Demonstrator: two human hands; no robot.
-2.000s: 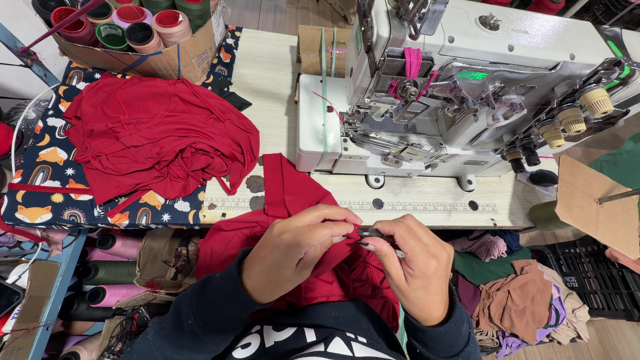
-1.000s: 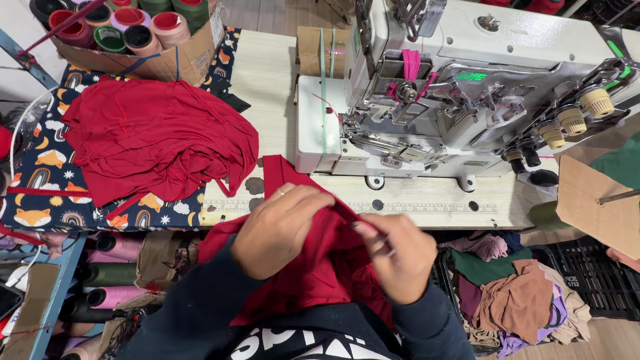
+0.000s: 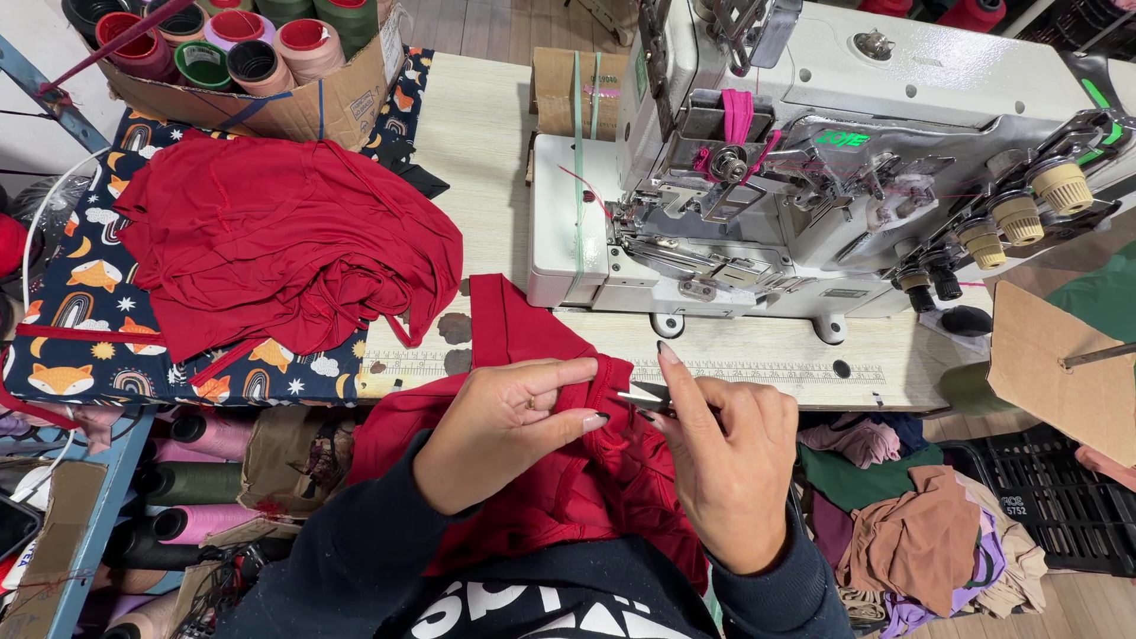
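My left hand [image 3: 506, 426] grips the seamed edge of a red fabric garment [image 3: 532, 333] between thumb and fingers. The garment drapes from the table's front edge over my lap. In my right hand [image 3: 732, 444] is a small pair of thread snips [image 3: 646, 396], their pointed metal blades aimed left at the red edge, close to my left fingertips. Most of the snips' body is hidden by my fingers. Behind my hands stands a white industrial sewing machine [image 3: 852, 80], with a red thread hanging near its needle area.
A pile of red fabric [image 3: 293, 240] lies on fox-print cloth [image 3: 62, 377] at the left. Behind it stands a cardboard box [image 3: 355, 106] of thread cones. Below the table are more cones [image 3: 209, 484] at left and assorted fabric pieces [image 3: 905, 532] beside a black crate [image 3: 1065, 506] at right.
Both hands have shifted slightly. My left fingers now extend along the red edge, and the snips' blades show plainly in my right hand, which has turned more upright.
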